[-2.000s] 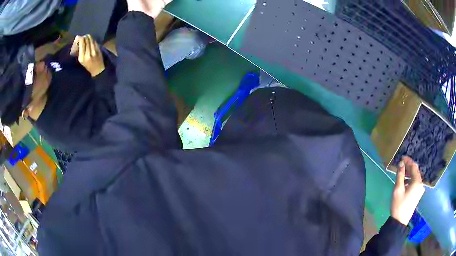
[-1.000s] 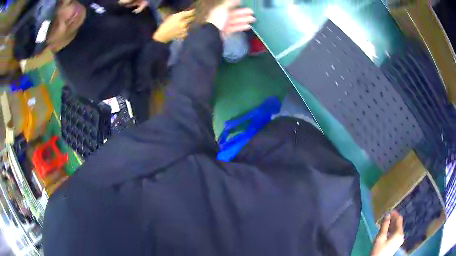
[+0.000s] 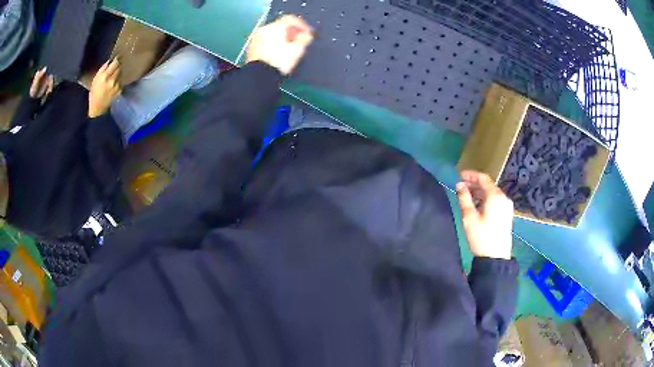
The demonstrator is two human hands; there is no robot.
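Note:
A black sheet with rows of small round holes [image 3: 401, 61] lies flat on the green bench. My left hand [image 3: 281, 44] is over its left end, slightly blurred, fingers curled; whether it holds anything is hidden. An open brown cardboard carton [image 3: 493, 132] stands at the sheet's right end, filled with small black pads [image 3: 548, 168] with centre holes. My right hand [image 3: 489, 218] is at the carton's near left edge, fingers bent and thumb close to them. I cannot tell if a small pad is between the fingertips.
Black lattice scrap [image 3: 531, 36] lies behind the sheet and carton. At the left a person in dark clothing [image 3: 61, 158] sits by another brown carton [image 3: 136, 50]. A blue stool [image 3: 561, 288] and brown cartons [image 3: 548, 340] are below the bench at the right.
The view has shifted. My left hand has come from beyond the sheet, near the neighbouring person, to over the sheet's left end. My right hand remains beside the pad carton.

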